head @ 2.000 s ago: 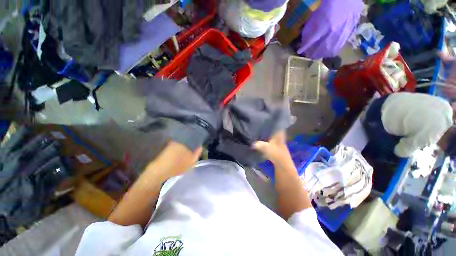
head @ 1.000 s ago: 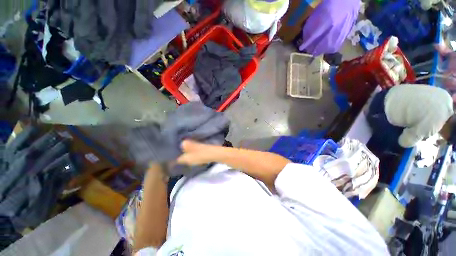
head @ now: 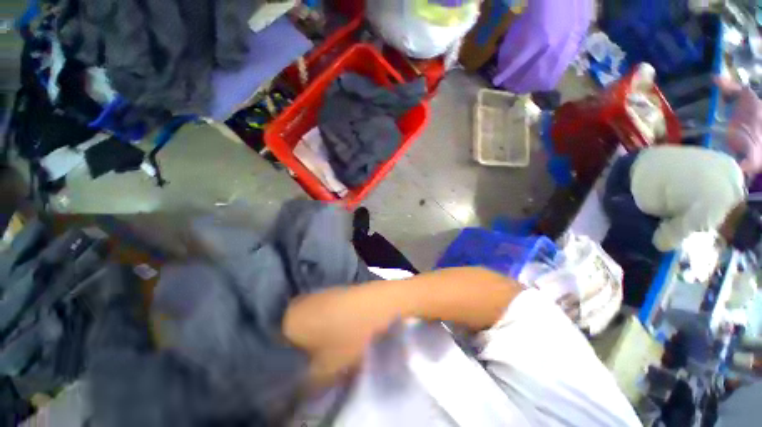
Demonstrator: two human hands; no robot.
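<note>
Dark grey garment pieces [head: 242,283] hang in a large blurred bunch at the lower left, in front of my body. My right hand [head: 313,334] reaches across from the right and is on the bunch; its fingers are blurred and partly hidden by cloth. My left hand cannot be made out; the cloth covers that area. More grey cloth [head: 359,125] lies in the red basket [head: 280,150] on the floor ahead, beside a pale piece. A grey pile [head: 42,292] lies at the left, touching or behind the held bunch.
A purple-topped surface [head: 259,67] with a large grey heap stands upper left. A cream basket [head: 501,129], a blue basket [head: 493,250] with white cloth and a red basket [head: 585,125] are ahead and right. A person in a pale top [head: 685,188] is at the right. Scraps lie on the left floor.
The grey bunch has moved left and down from in front of the red basket towards the grey pile. My right arm has swung across to the left. My left forearm has gone from sight.
</note>
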